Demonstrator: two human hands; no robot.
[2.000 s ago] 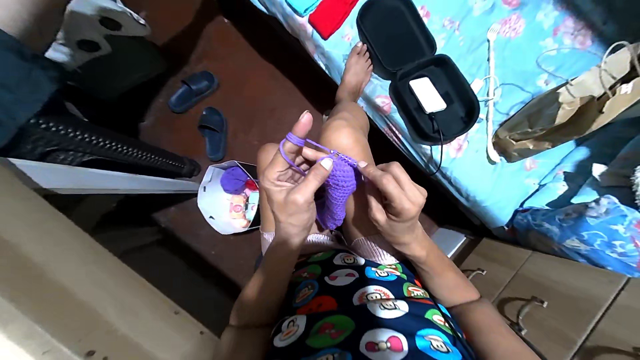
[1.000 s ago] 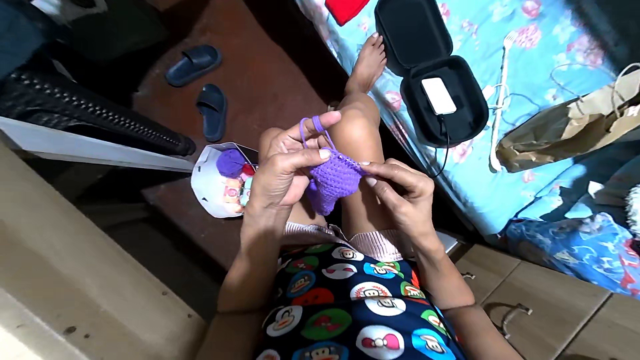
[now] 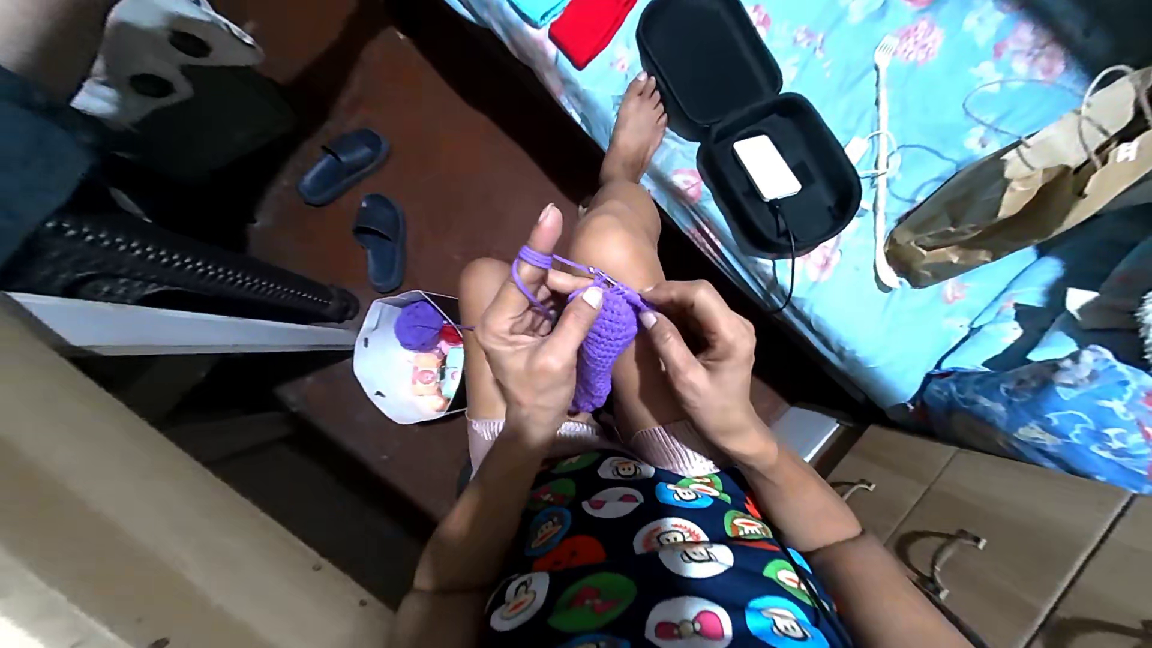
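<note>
A purple crocheted piece (image 3: 608, 346) hangs between my hands, above my thighs. My left hand (image 3: 537, 346) pinches its upper left edge between thumb and fingers, and purple yarn wraps the raised index finger. My right hand (image 3: 706, 360) grips at the upper right edge of the piece. A thin metal crochet hook (image 3: 601, 274) shows at the top edge; its handle is hidden by the work and my right fingers. The ball of purple yarn (image 3: 419, 326) lies in a white container (image 3: 382, 382) left of my legs, with a strand running toward my left hand.
On the floral bedsheet (image 3: 837, 315) to the right lie an open black case (image 3: 778, 229) with a white device (image 3: 767, 167), a long back scratcher (image 3: 883, 171) and a brown paper bag (image 3: 990, 211). Dark slippers (image 3: 382, 243) sit on the floor. Drawers (image 3: 990, 522) stand at lower right.
The crocheted piece hangs narrower and more upright than one second ago. Both hands keep hold of the work, and my left index finger remains raised with yarn around it.
</note>
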